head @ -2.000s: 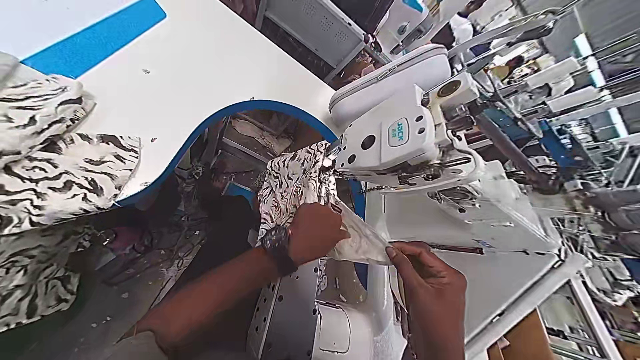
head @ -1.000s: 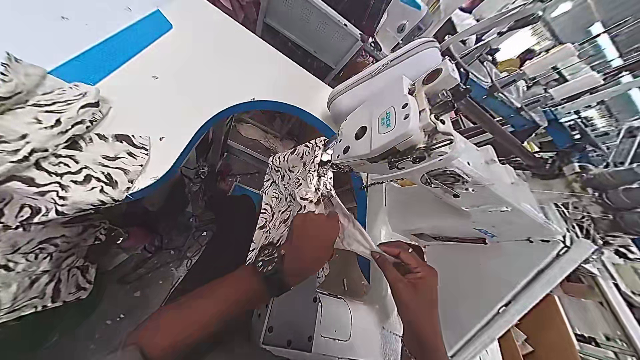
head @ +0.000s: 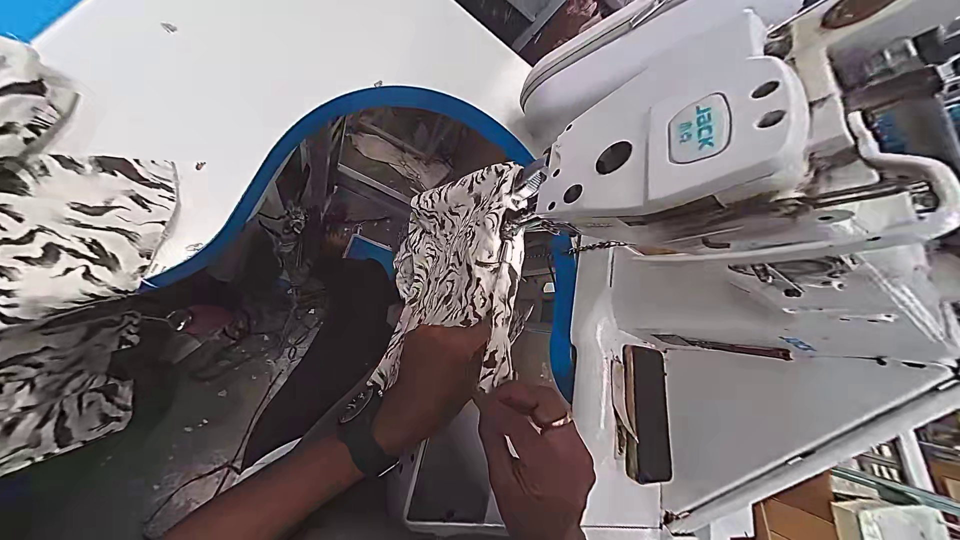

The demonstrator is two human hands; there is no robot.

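Note:
Black-and-white patterned fabric [head: 457, 247] hangs from the needle end of a white Jack sewing machine [head: 675, 150] toward my hands. My left hand [head: 439, 375], with a dark wristwatch at the wrist, is closed on the lower part of this fabric; its fingertips are hidden. Just right of it, my right hand [head: 532, 457], a ring on one finger, pinches the fabric's lower edge between thumb and forefinger. Both hands are close together below the machine's presser foot area.
More patterned fabric [head: 82, 232] lies on the white table [head: 360, 45] at the left and droops over its edge. A blue rim [head: 262, 180] borders the curved cutout. A dark, oblong object [head: 649, 412] rests at the machine's base. Cardboard [head: 799, 506] shows at lower right.
The pale strip stretched between my hands earlier no longer shows. My right hand has come in beside my left, at the fabric's lower edge. The view has moved closer to the machine.

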